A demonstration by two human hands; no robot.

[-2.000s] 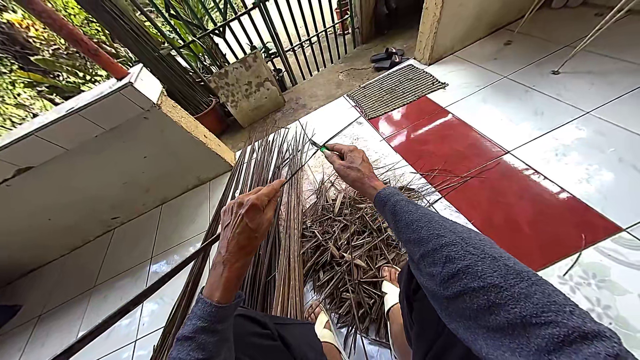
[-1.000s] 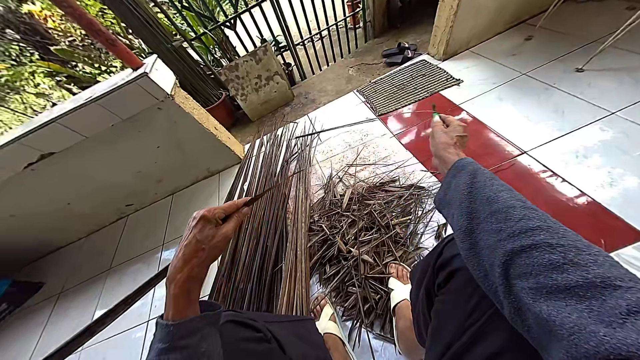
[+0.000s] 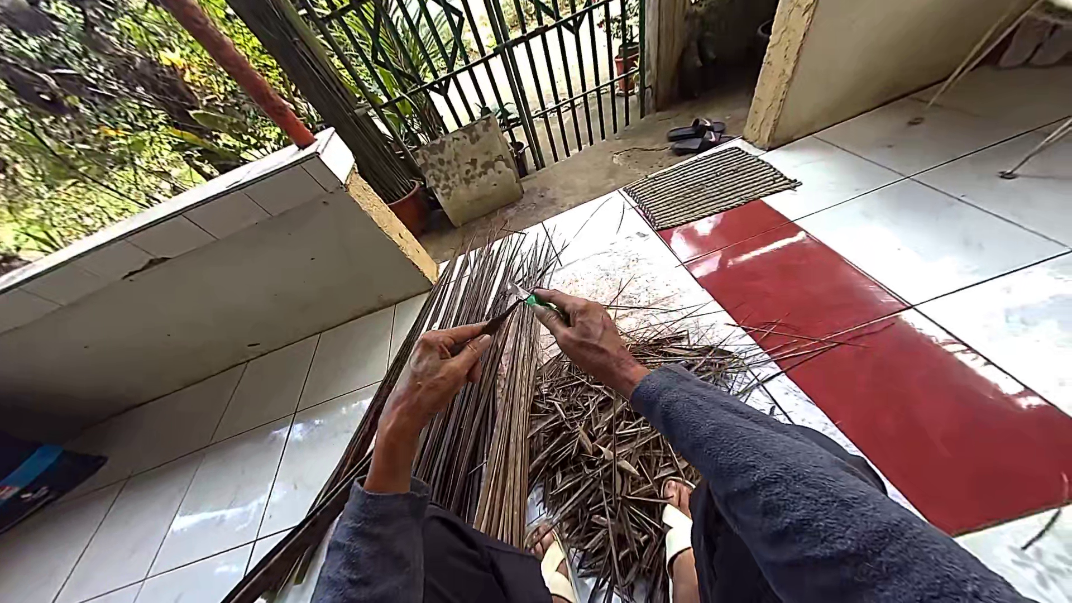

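Note:
My left hand (image 3: 440,368) pinches a dark dried palm leaf strip (image 3: 500,318) between thumb and fingers. My right hand (image 3: 590,335) is closed around a small knife with a green handle (image 3: 533,300), its blade at the tip of that strip. Beneath and between the hands lie long dried palm leaf strips (image 3: 461,427), side by side, with a lighter brown bundle (image 3: 509,452) along their right edge. A heap of short leaf scraps (image 3: 611,469) lies right of the bundle, around my sandalled feet.
A low wall (image 3: 209,285) stands at left, a metal gate (image 3: 536,75) ahead. A woven mat (image 3: 712,186) and a pair of sandals (image 3: 697,136) lie beyond the red floor tiles (image 3: 837,352). A potted plant's pot (image 3: 409,209) stands beside a square slab (image 3: 471,172).
My right hand, with the knife, has come back from the far right over the red tiles to my left hand. The blade now meets the strip's tip.

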